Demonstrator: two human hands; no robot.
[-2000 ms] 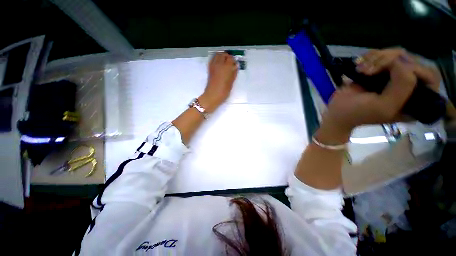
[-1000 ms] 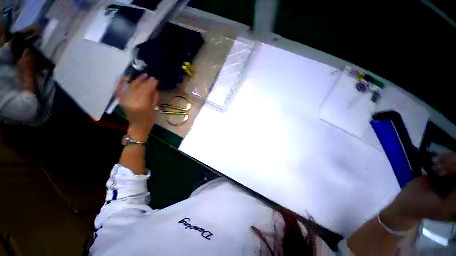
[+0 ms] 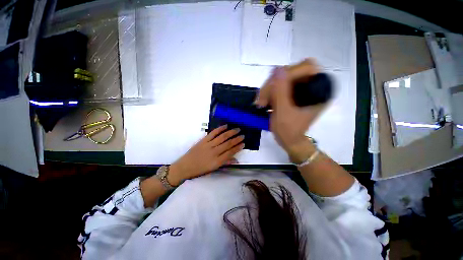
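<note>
A black panel (image 3: 248, 141) lies on the white board in front of me. My left hand (image 3: 217, 149) rests on the panel's lower left part with its fingers apart. My right hand (image 3: 293, 105), blurred, is shut on the handle of the blue roller (image 3: 241, 117). The blue cylinder lies across the panel, just above my left fingertips. Part of the roller's frame is hidden by my right hand. A clear tray (image 3: 265, 44) with a round part, small electronics and a dark wire lies at the top.
A dark panel stack (image 3: 58, 71) with yellow clips (image 3: 83, 75) stands at left, near gold-handled scissors (image 3: 103, 126) and clear plastic (image 3: 104, 61). At right, grey-brown cardboard (image 3: 376, 66) carries a whitish unit (image 3: 414, 104).
The view has swung back to the board. A black panel now lies in front of me. My left hand has come from the stack side onto it, and the roller is over it.
</note>
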